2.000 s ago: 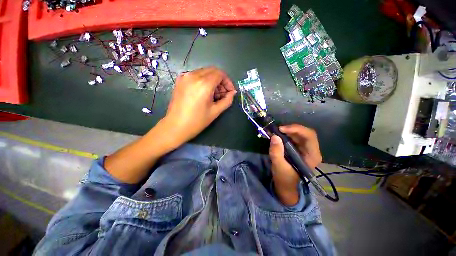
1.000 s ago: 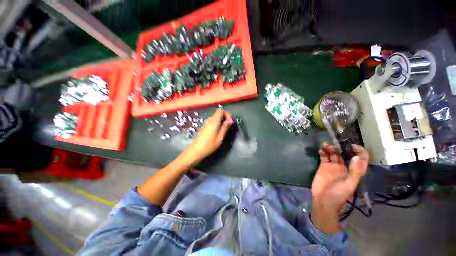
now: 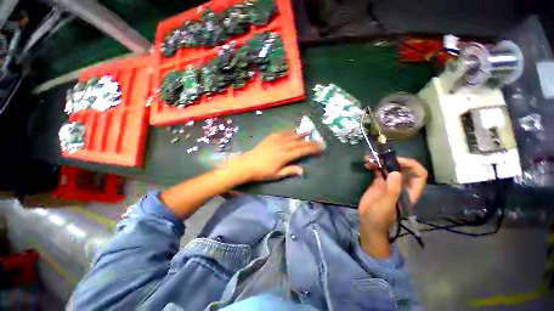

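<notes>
My right hand (image 3: 392, 193) holds the soldering iron (image 3: 389, 159) by its black handle, tip pointing up and away from me, just left of the round tip-cleaning jar (image 3: 398, 115). My left hand (image 3: 276, 158) lies low over the dark green mat, fingers spread to the right. Its fingertips reach the lower end of a small white-green circuit board (image 3: 308, 130); whether they press on it is blurred. A fanned pile of circuit boards (image 3: 340, 113) lies between that board and the jar. Wired connectors (image 3: 217, 133) lie loosely scattered beyond my left forearm.
A large red tray (image 3: 228, 102) with dark green clumps of boards stands at the back left. Another red tray (image 3: 137, 136) with paler stacks is left of it. A cream-white box (image 3: 442, 141) stands right, with a solder wire reel (image 3: 505, 62) on top. Black cords hang below it.
The soldering iron in my right hand has moved left, away from the jar. My left hand has moved right and opened out beside the single board. The camera view has shifted slightly.
</notes>
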